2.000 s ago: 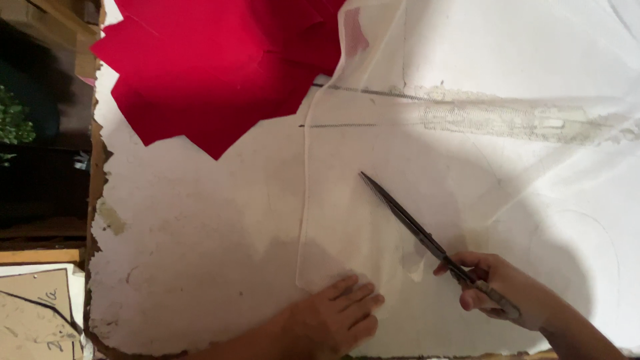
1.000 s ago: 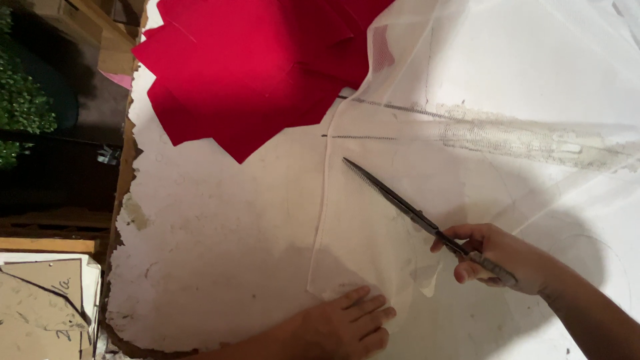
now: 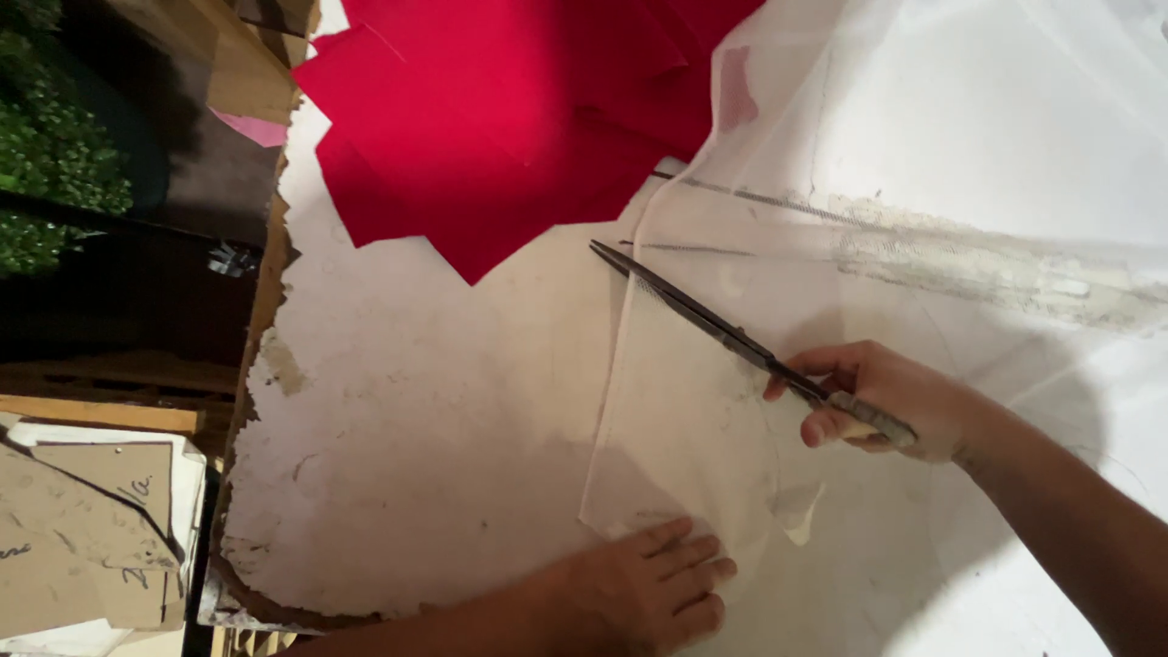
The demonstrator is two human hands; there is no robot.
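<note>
Sheer white fabric (image 3: 693, 383) lies over the white-covered table at the centre and right, its hemmed edge running up toward the red cloth. My right hand (image 3: 867, 401) grips a pair of long dark metal scissors (image 3: 703, 315) by the handles, with the blades nearly together and their tips reaching just past the hemmed edge. Flat on the lower corner of the sheer fabric rests my left hand (image 3: 671, 579), fingers slightly apart. Red cloth (image 3: 493, 119) with a zigzag-cut edge lies at the top, partly beside the sheer layer.
The table's paper covering (image 3: 401, 401) is worn and torn along its left edge. Beyond that edge are a green leafy plant (image 3: 55, 155), a pink scrap (image 3: 248, 128) and, lower left, brown cardboard pieces (image 3: 82, 547) bearing handwriting. Dark lines and a rough patch (image 3: 985, 274) mark the table surface.
The scissors have moved up and left relative to the fabric; their tips now reach past the hemmed edge, where they lay inside it before. My left hand stays near the lower corner.
</note>
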